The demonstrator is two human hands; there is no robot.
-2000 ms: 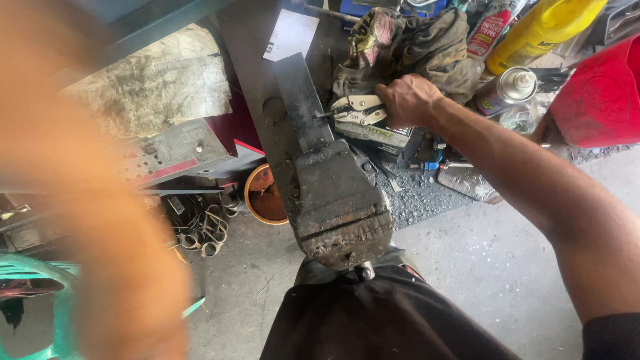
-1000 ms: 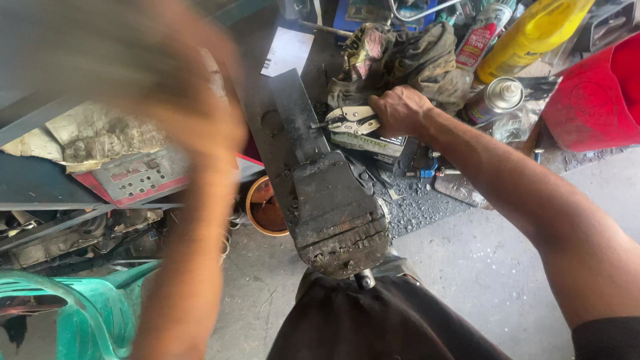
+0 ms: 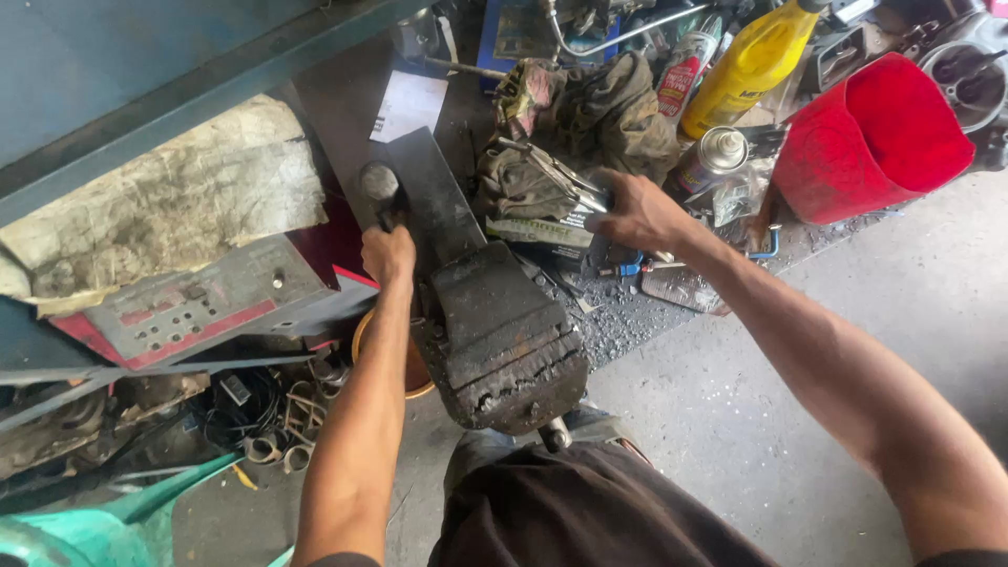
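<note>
A dark metal bench vise (image 3: 504,315) stands in the middle, its jaws toward my body and its long flat bar (image 3: 441,185) reaching away from me. My left hand (image 3: 388,255) is closed on the handle of a hammer, whose round metal head (image 3: 380,183) is beside the left edge of the bar. To the right of the bar, my right hand (image 3: 639,213) holds locking pliers (image 3: 555,169), tilted above a small printed box (image 3: 543,232) and a dirty rag. Whether the pliers' jaws grip anything is hard to tell.
Behind the pliers lie crumpled dirty rags (image 3: 614,110). Spray cans, a yellow bottle (image 3: 748,67) and a cut red plastic container (image 3: 866,142) stand at right. Metal chips (image 3: 622,315) cover the bench near the vise. At left is a control panel (image 3: 197,303) under stained cloth.
My left hand, earlier a blur at the left, is now beside the vise's bar with the hammer. The locking pliers, earlier at the bar's right side, have moved away from it to the right.
</note>
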